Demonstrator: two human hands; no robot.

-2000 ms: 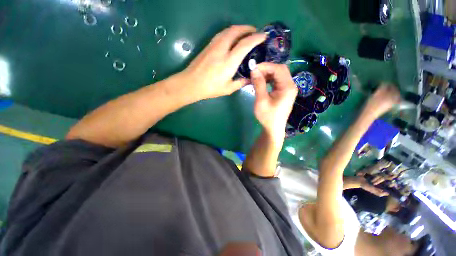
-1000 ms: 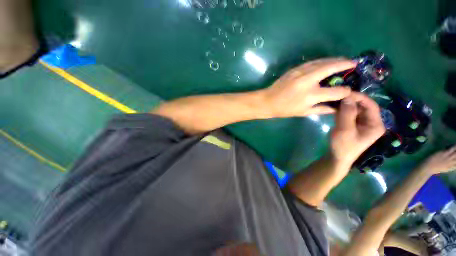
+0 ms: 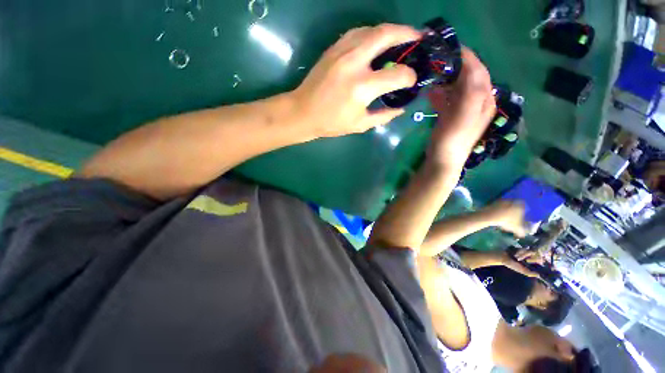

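Note:
My left hand (image 3: 357,81) holds a black open housing (image 3: 401,96) with a green spot and a red wire at its mouth, above the bench. My right hand (image 3: 463,109), slightly blurred, is closed around the lower right side of a dark round part with a circuit board (image 3: 440,57). This part touches the housing, and red wire runs between them. Its fingertips are partly hidden behind the part. A thin pale lead with a small white plug (image 3: 418,116) sticks out left of my right hand. More black housings with green spots (image 3: 502,131) stand just beyond that hand.
Small silvery rings (image 3: 179,59) and tiny slivers lie on the green bench (image 3: 109,80) at left. Black housings (image 3: 567,84) lie at the far right near the pale rail. A neighbouring worker's arm (image 3: 474,224) reaches in beside a blue box (image 3: 536,202) at right.
The view has swung. My right hand has moved from the housing's near side to the board part's right side. The plug, earlier at my right fingertips, now hangs free. The neighbour's arm has drawn back.

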